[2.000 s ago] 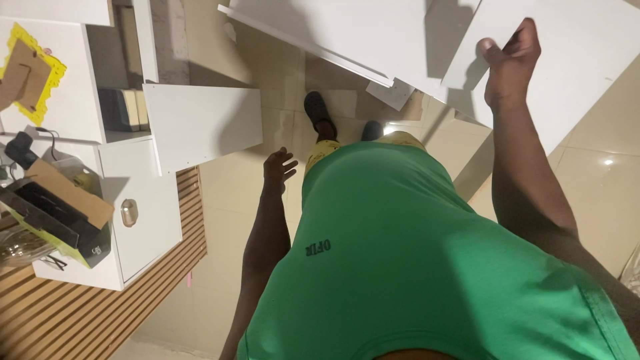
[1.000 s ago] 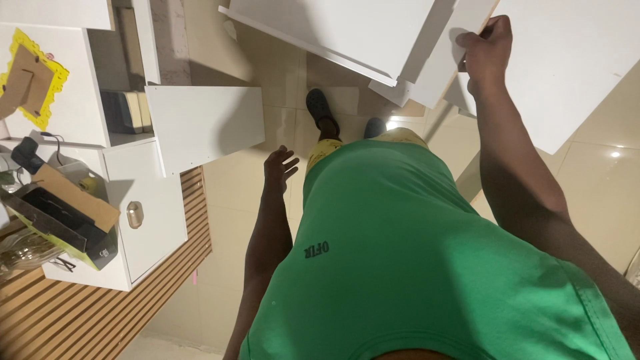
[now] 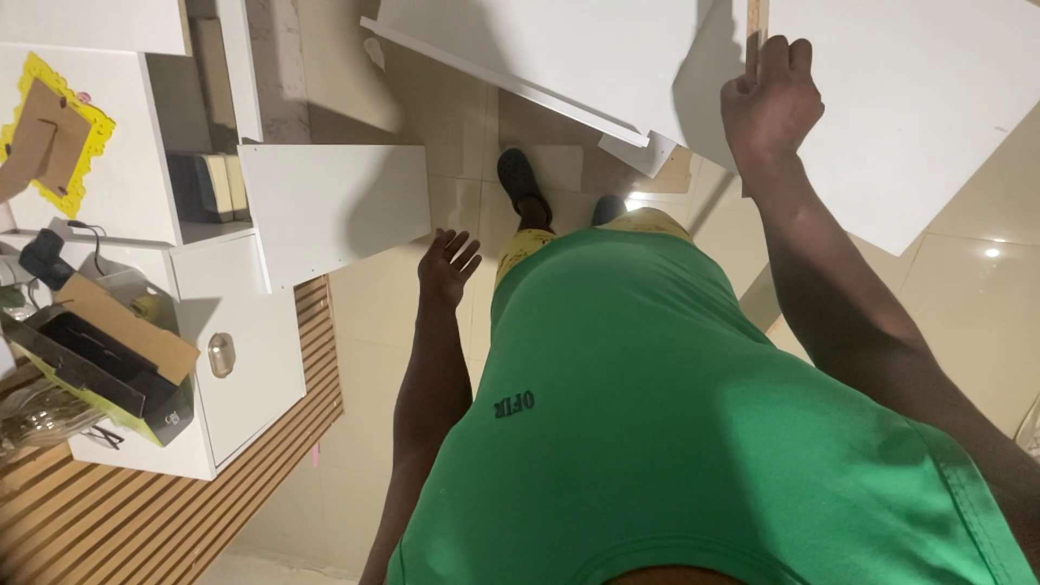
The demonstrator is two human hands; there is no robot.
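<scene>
My right hand (image 3: 772, 97) is closed on the edge of a white panel (image 3: 719, 89), where a strip of bare wood-coloured board shows above the knuckles. Behind and to the right of that hand lies a broad white board (image 3: 902, 106). Left of it is another large white panel (image 3: 552, 49) with a raised rim. My left hand (image 3: 449, 264) hangs with its fingers apart and holds nothing; it is near the corner of a white board (image 3: 341, 207) that juts out from the white cabinet. The thumb side of the right grip is partly hidden.
The white cabinet (image 3: 252, 349) stands at the left beside a slatted wood surface (image 3: 268, 479). On it are an open box (image 3: 106, 357), a yellow picture frame (image 3: 61, 134) and cables. Cardboard (image 3: 674, 172) lies on the tiled floor (image 3: 366, 390) near my feet.
My right hand was loosely open over the white board two seconds ago; it then took hold of a white panel's edge. The panel has since tilted in its grip. The left hand has barely moved.
</scene>
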